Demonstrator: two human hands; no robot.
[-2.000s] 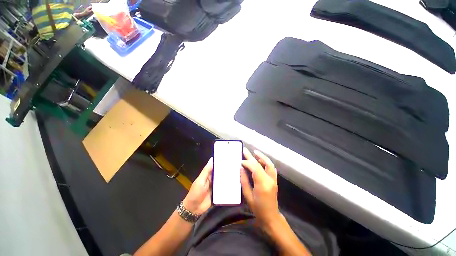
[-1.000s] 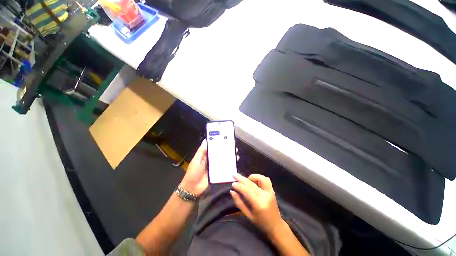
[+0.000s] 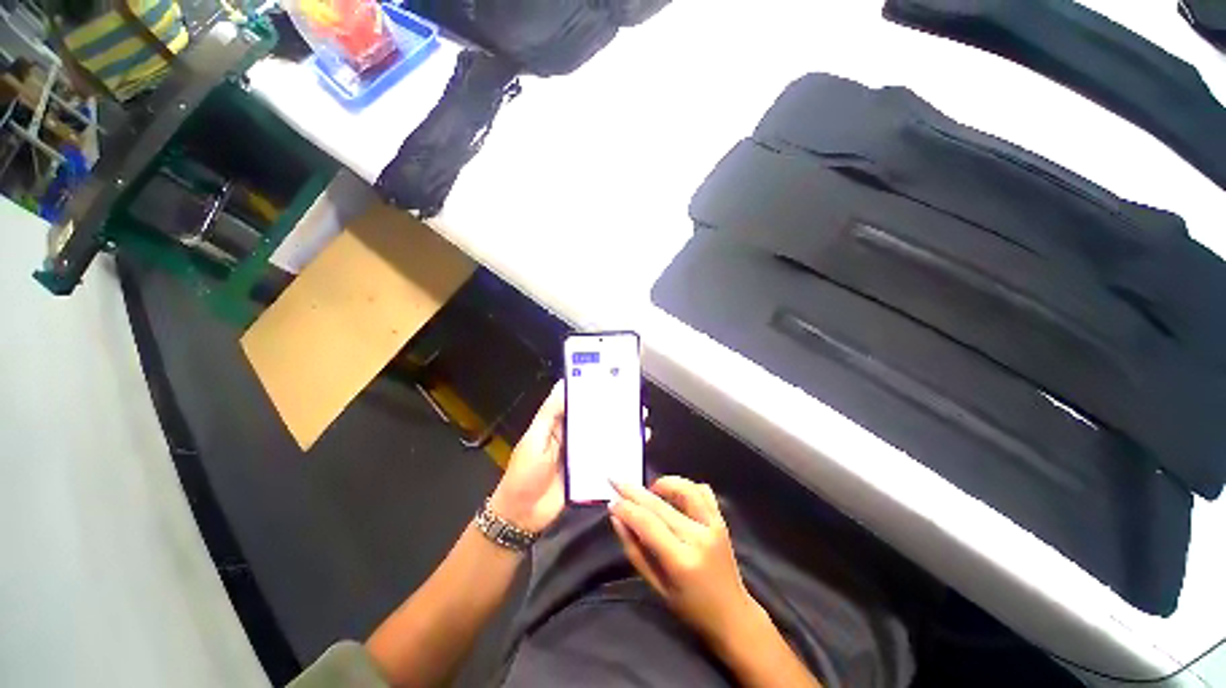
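Note:
A smartphone [image 3: 604, 419] with a bright white screen is held upright over my lap, just off the table's near edge. My left hand [image 3: 537, 468] wraps around the phone's left side, with fingertips showing at its right edge. My right hand [image 3: 683, 544] is below and right of the phone, with a fingertip at the lower part of the screen; it does not grip the phone. Overlapped black slotted panels [image 3: 941, 309] lie on the white table to the right.
The white table [image 3: 571, 175] runs diagonally. A separate black panel [image 3: 1062, 61] lies beyond the row. A black pile [image 3: 518, 30], thin black pieces [image 3: 451, 135] and a blue tray [image 3: 360, 83] are at the left end. A brown board [image 3: 352, 323] stands below the edge, near a green frame [image 3: 256, 255].
My right hand has left the phone's right side and moved down to the screen's lower part. The phone is higher in the picture, and its screen now shows small dark marks. The view has shifted slightly.

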